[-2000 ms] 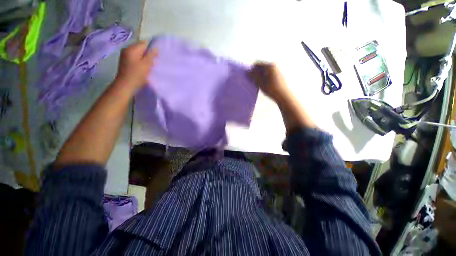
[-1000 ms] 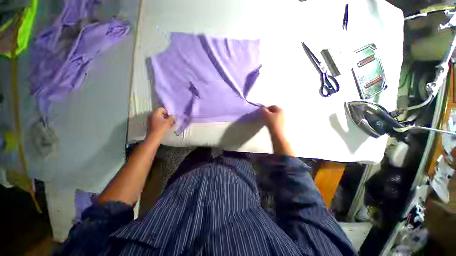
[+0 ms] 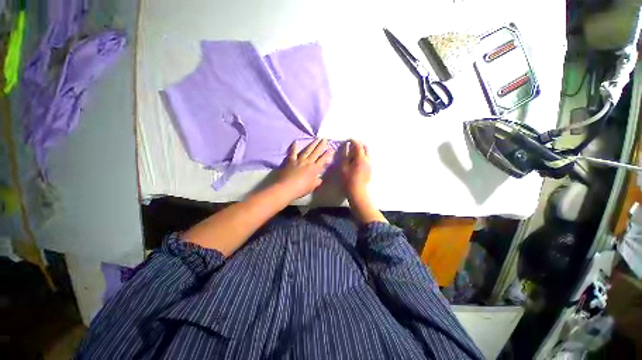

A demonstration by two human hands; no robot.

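A lilac garment piece (image 3: 225,91) lies flat on the white cloth-covered table, with a fold line running down to its lower right corner. A narrow lilac strip (image 3: 239,144) lies on its lower left part and sticks out past the lower edge. My left hand (image 3: 306,167) lies flat with fingers spread on the piece near that lower right corner. My right hand (image 3: 356,167) is just to its right, fingers curled at the piece's corner edge and pinching it. The cloth under both hands is partly hidden.
Steam iron (image 3: 510,149) rests at the table's right, its hose running off right. Shears (image 3: 421,74), a tan-grey block (image 3: 448,55) and a clear case with two reddish bars (image 3: 507,70) lie above it. Crumpled lilac pieces (image 3: 77,77) lie on the grey table (image 3: 91,190) at left.
The piece was held up in both hands, then laid flat on the table. My left hand has moved from the lower left edge to beside my right hand at the lower right corner.
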